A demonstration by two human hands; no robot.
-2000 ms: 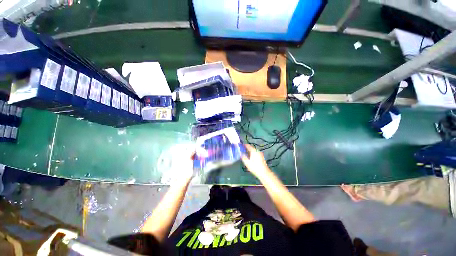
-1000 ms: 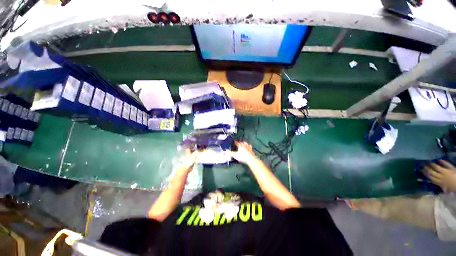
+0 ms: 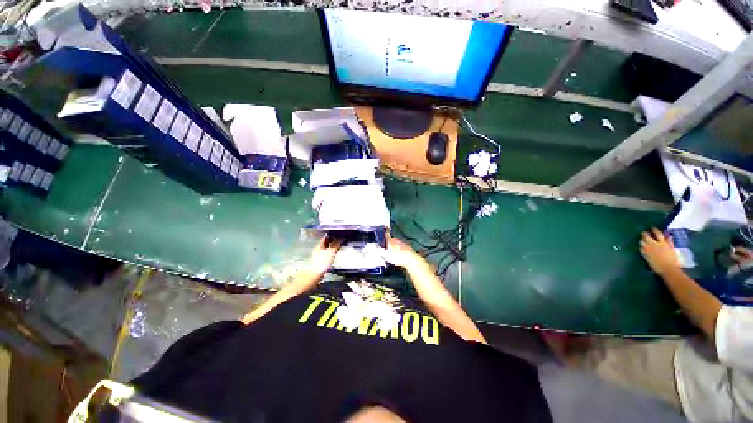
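A blue and white open display box [image 3: 357, 257] lies at the bench's front edge, close to my body. My left hand [image 3: 324, 258] is on its left side and my right hand [image 3: 398, 252] is on its right side; both hold it. Its contents are too blurred to tell. Just behind it, white box flaps [image 3: 352, 205] stand over more blue boxes. Another open box with a white flap [image 3: 324, 129] stands behind those, in front of the monitor's board.
A row of closed blue boxes [image 3: 177, 120] stands left, beside a box with a yellow label [image 3: 265, 179]. Black cables [image 3: 446, 246] lie right of my hands. The monitor [image 3: 417, 56] and mouse [image 3: 438, 148] are behind. Another person's hand [image 3: 660, 250] is at the right.
The box between my hands has moved down against the boxes in front of me, and its white flaps now stand open behind it. The other person's hand has moved to a box at the right.
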